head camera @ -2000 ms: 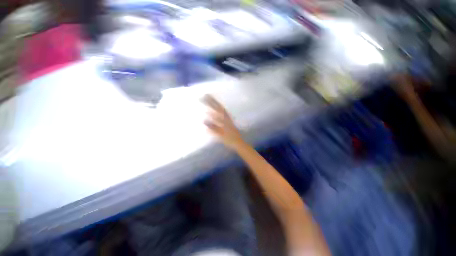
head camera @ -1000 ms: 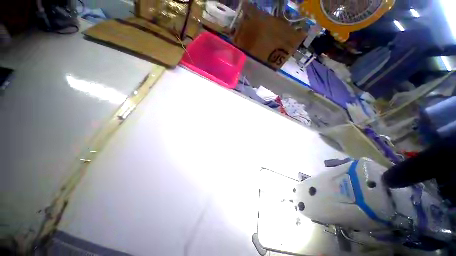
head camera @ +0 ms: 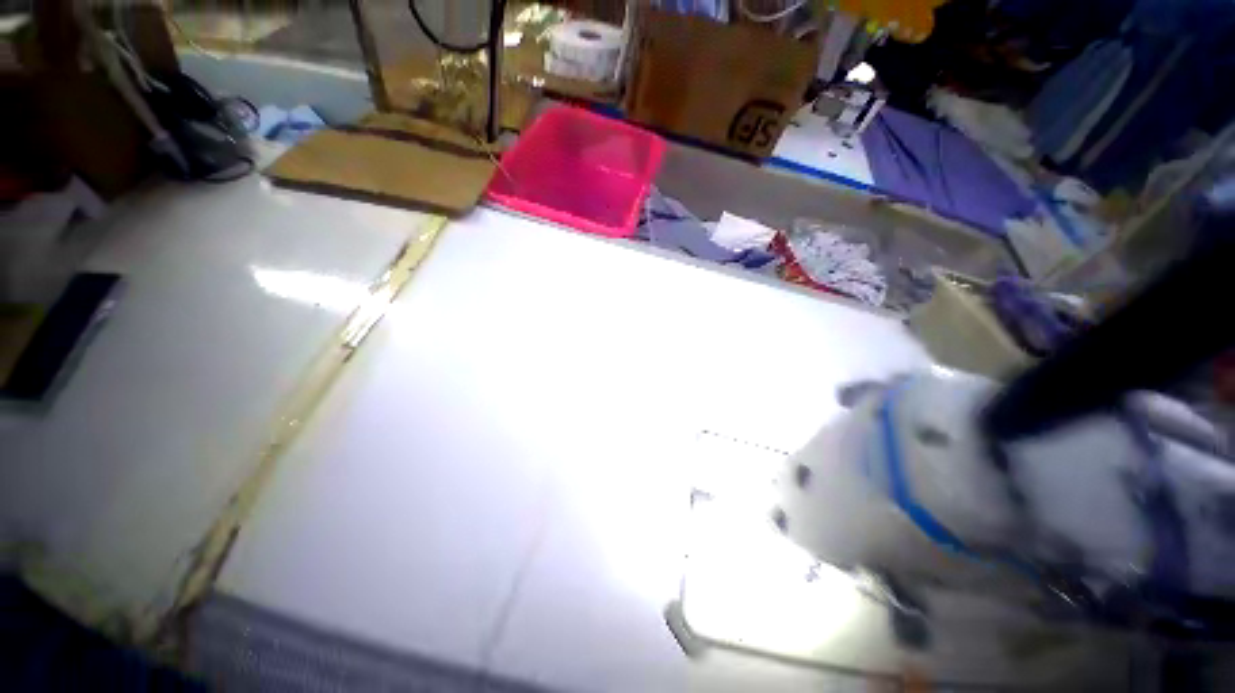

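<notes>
The white head of the sewing machine point(head camera: 867, 474) with its blue trim stands at the right, blurred. Its brightly lit plate lies below it on the white machine table point(head camera: 447, 460). A dark arm-like shape crosses over the machine at the right; I cannot tell what it is. A small orange-brown patch shows at the bottom edge below the machine, too small and blurred to tell if it is a fingertip. Neither of my hands can be made out.
A pink basket point(head camera: 576, 169) stands at the table's far edge, beside flat cardboard point(head camera: 386, 165). A brown box point(head camera: 725, 81) and white roll point(head camera: 587, 52) are behind. Cloth scraps point(head camera: 840, 264) lie in a trough beyond the table. A dark phone-like rectangle point(head camera: 61, 336) lies at the left.
The view has swung from the blurred hand over the table to the machine and basket, then shifted slightly. More of the dark rectangle at the left now shows.
</notes>
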